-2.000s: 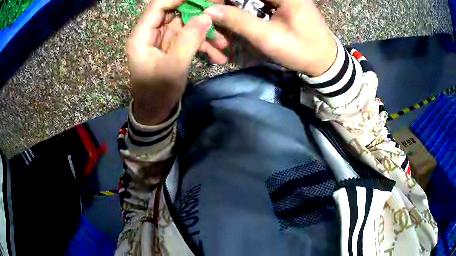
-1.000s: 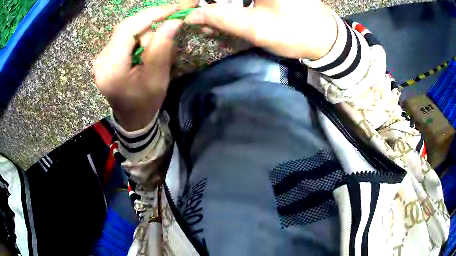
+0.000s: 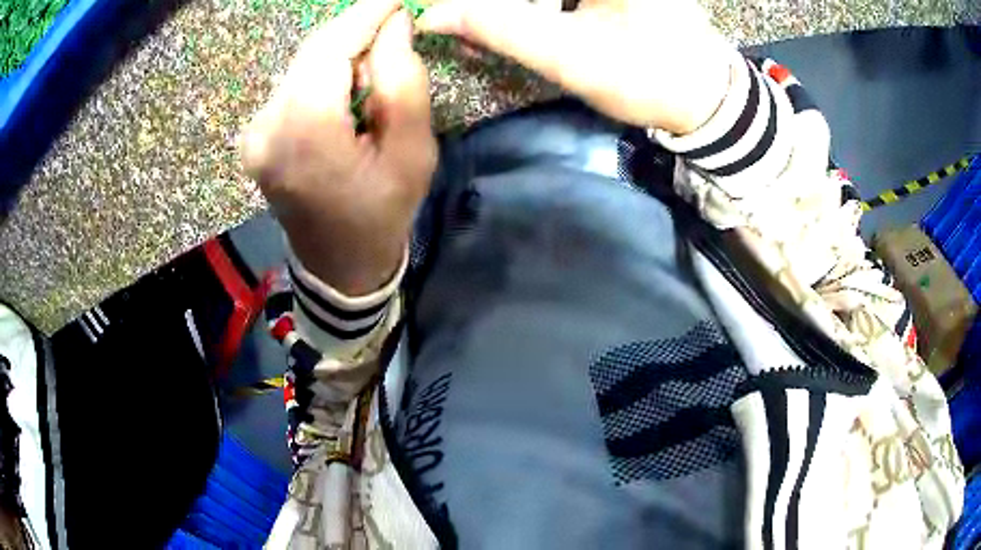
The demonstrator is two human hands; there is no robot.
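Observation:
My left hand [image 3: 350, 150] is at the top centre-left, with thumb and fingers pinched on a green moulded part [image 3: 413, 9] that shows only as a small bit between the fingertips. More green shows between its curled fingers. My right hand [image 3: 602, 54] is just to the right, cut off by the top edge, its thumb reaching to the part. Its fingers are out of the picture or hidden, and no knife blade can be made out. Green trimmings [image 3: 312, 13] lie on the bench behind my left hand.
A blue tray [image 3: 41, 81] with green parts is at the upper left on the speckled bench [image 3: 140, 161]. A person in black-and-white clothing [image 3: 129, 419] is at lower left, near a red item [image 3: 239, 306]. A cardboard box [image 3: 927, 295] and blue crates [image 3: 957, 226] are at right.
The green part, spread open to view two seconds ago, is now mostly hidden. Since one second ago, my left hand has shifted right and turned more upright. The right hand has moved little.

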